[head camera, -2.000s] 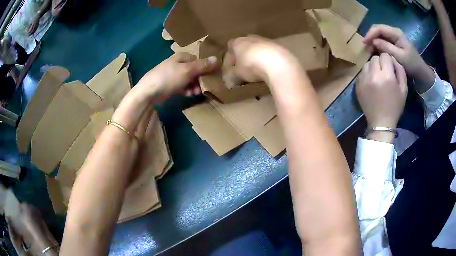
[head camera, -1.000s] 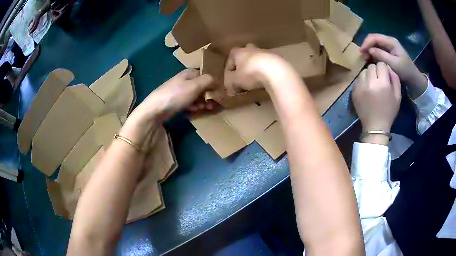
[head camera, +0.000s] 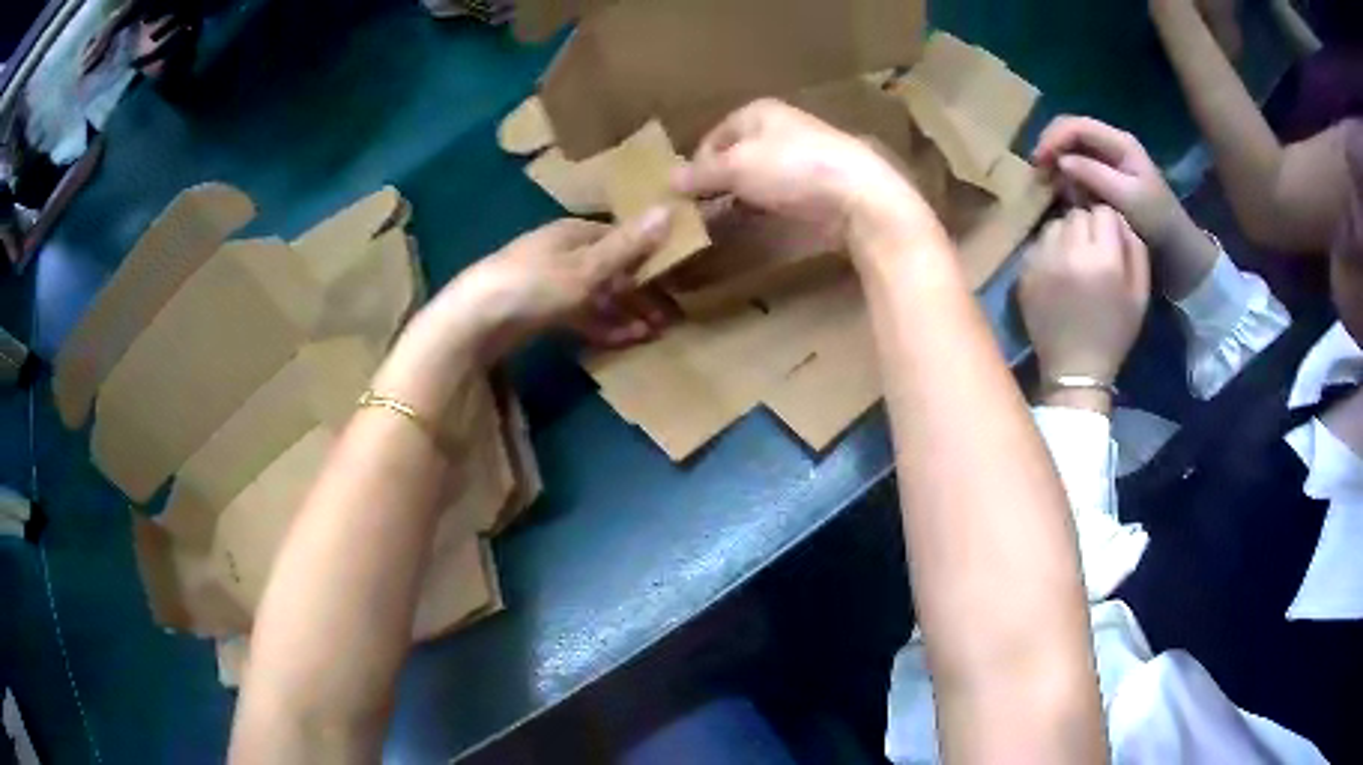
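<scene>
A brown part-folded box (head camera: 748, 67) stands in front of me at the upper middle, its darker lid panel raised at the far side. A squarish side flap (head camera: 652, 183) stands up at its left end. My left hand (head camera: 576, 277) holds this flap with the thumb on its face and fingers low behind it. My right hand (head camera: 770, 168) is at the flap's upper right edge, fingertips touching it; the right hand and forearm hide part of the tray. A flat blank (head camera: 733, 374) with slots and a notched edge lies under the box.
Part-folded and flat blanks (head camera: 195, 351) lie overlapping at the left, partly behind my left forearm. A neighbour's hands (head camera: 1088, 284) with white sleeves and a bangle rest at the right bench edge. Another person's arm (head camera: 1233, 127) is at the upper right. The dark-green bench (head camera: 598, 553) curves across.
The side flap at the left end has come up and turned outward between my hands. My right hand has moved out of the tray to the flap's edge. The view has shifted slightly.
</scene>
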